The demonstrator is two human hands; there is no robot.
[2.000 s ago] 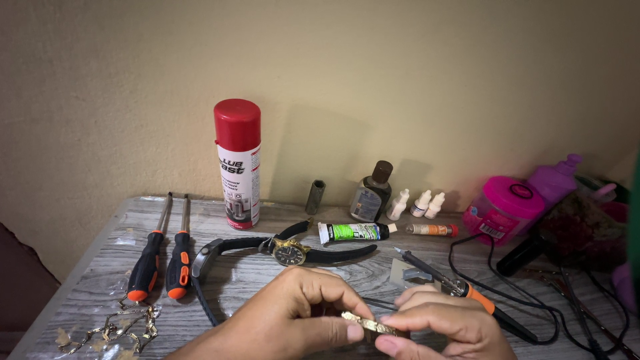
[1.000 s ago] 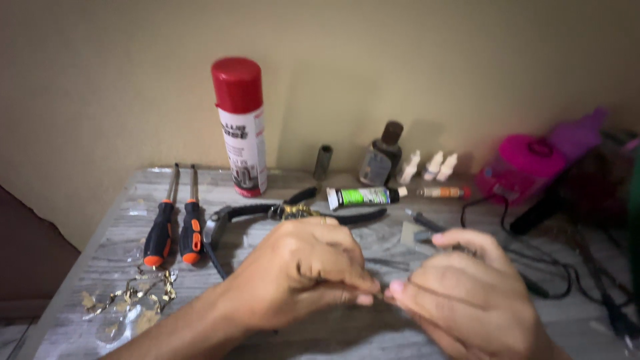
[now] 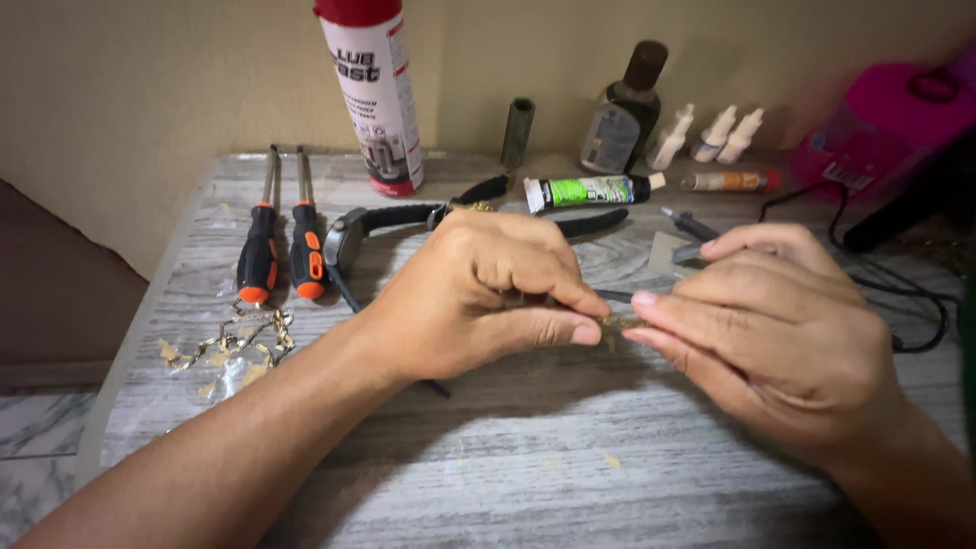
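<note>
A small gold-coloured metal piece (image 3: 616, 323), perhaps a link bracelet or chain, is pinched between my two hands, mostly hidden by the fingers. My left hand (image 3: 496, 297) grips one end between thumb and forefinger; my right hand (image 3: 770, 335) holds the other end with its fingertips. Under my right fingers the flat end of a grey tool (image 3: 688, 252) shows, and whether that hand touches it I cannot tell. Behind my left hand lie a wristwatch with a black strap (image 3: 347, 238) and another black strap (image 3: 591, 223). Loose gold-coloured links (image 3: 280, 335) lie at the left.
Two screwdrivers (image 3: 257, 255) (image 3: 307, 255) lie at the left. Along the wall stand a spray can (image 3: 374, 99), a dark tube (image 3: 518, 133), a brown bottle (image 3: 621, 126), several small white bottles (image 3: 671, 141) and a pink container (image 3: 877, 130). A green tube (image 3: 587, 191) lies before them; a black cable (image 3: 907, 290) curls at the right.
Both hands stay together on the gold-coloured piece, which was tilted with more of it showing two seconds ago. The view has shifted noticeably, showing more of the table's near part.
</note>
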